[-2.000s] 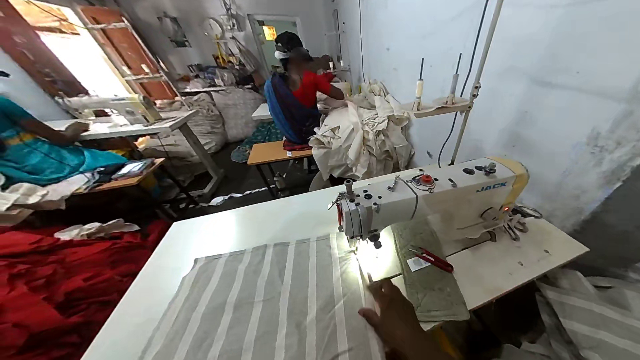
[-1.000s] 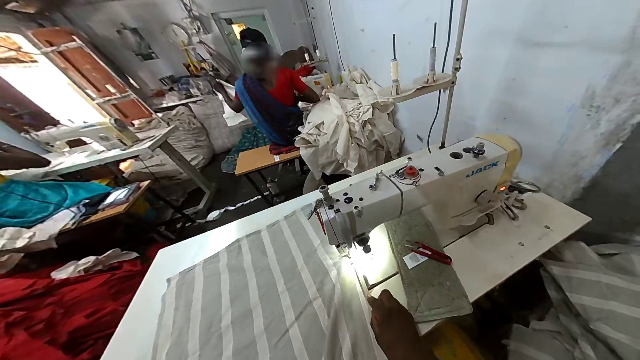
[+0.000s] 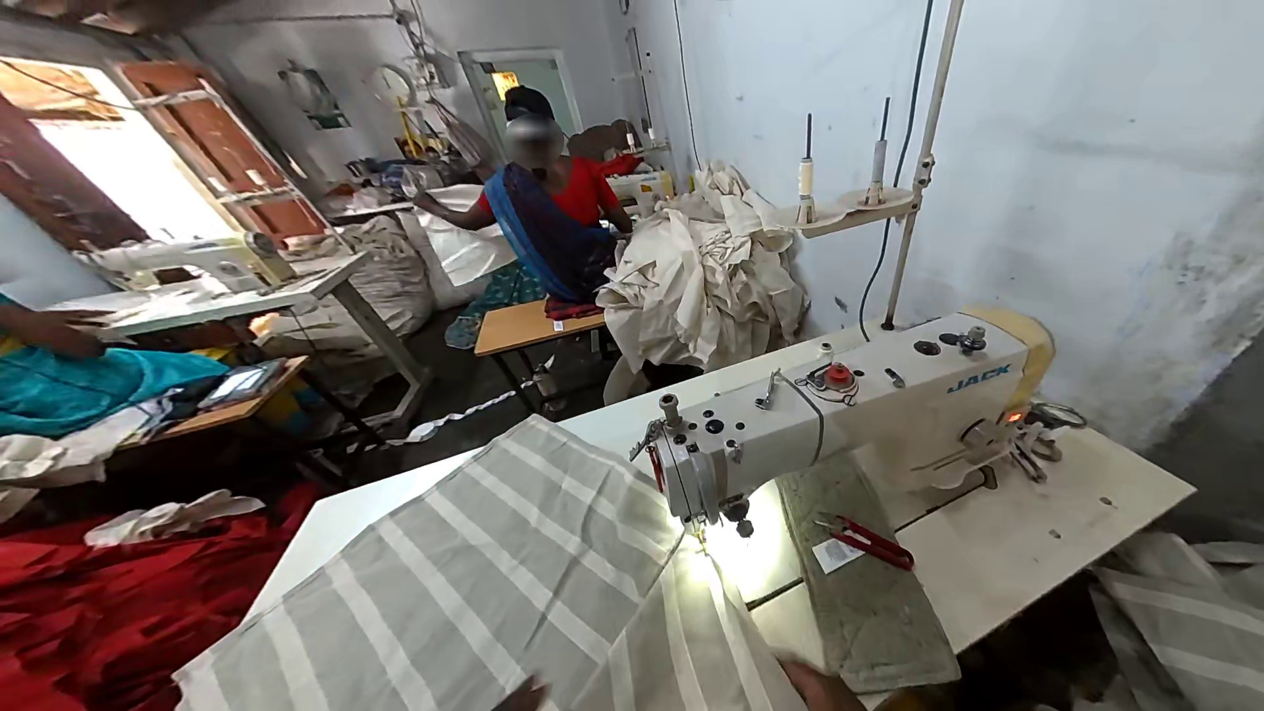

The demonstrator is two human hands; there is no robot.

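Note:
Grey-and-white striped fabric spreads over the white table of a Jack sewing machine, one edge lying under the lit needle area. At the bottom edge, the fingertips of my left hand rest on the fabric. My right hand, mostly cut off by the frame, touches the fabric's right edge; whether it grips is hidden. Red-handled thread snips and a small white label lie on a grey-green cloth pad right of the needle.
Behind the machine a co-worker sits beside a heap of cream cloth. A thread stand rises at the back right. Red cloth lies at the left, below another sewing table. More striped fabric hangs at the right.
The striped fabric has turned and now shows a fold or overlap near the needle. My right hand has moved down toward the frame's bottom edge, and my left fingertips have appeared. The co-worker's arms have spread.

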